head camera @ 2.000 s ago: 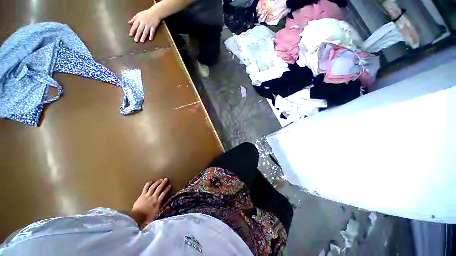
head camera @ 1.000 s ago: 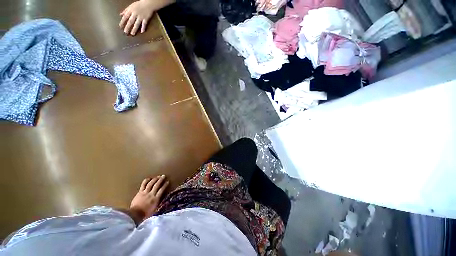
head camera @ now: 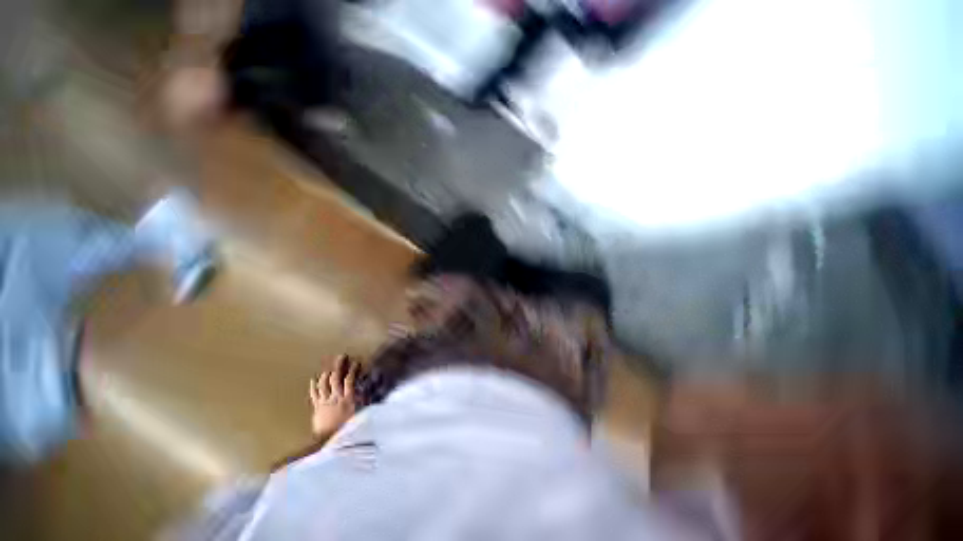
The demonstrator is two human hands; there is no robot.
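Note:
The frame is strongly blurred. My left hand [head camera: 334, 397] rests on the brown table [head camera: 264, 365] beside my body, with its fingers a little apart and nothing seen in it. My right hand is not in view. A light blue cloth piece [head camera: 32, 328] lies on the table at the far left, apart from my hand. Its narrow tail [head camera: 174, 245] reaches right across the table. The cloth's print is smeared and its left part is cut off by the picture's edge.
Another person's blurred hand [head camera: 195, 97] is at the table's far edge, with dark clothing beside it. Grey floor [head camera: 407, 132] runs beyond the table. A bright white surface [head camera: 729, 116] fills the upper right. A reddish-brown surface [head camera: 803, 454] is at the lower right, too blurred to name.
The view has swung, bringing the reddish-brown surface in at lower right and moving the floor piles mostly out at the top. My left hand remains on the table.

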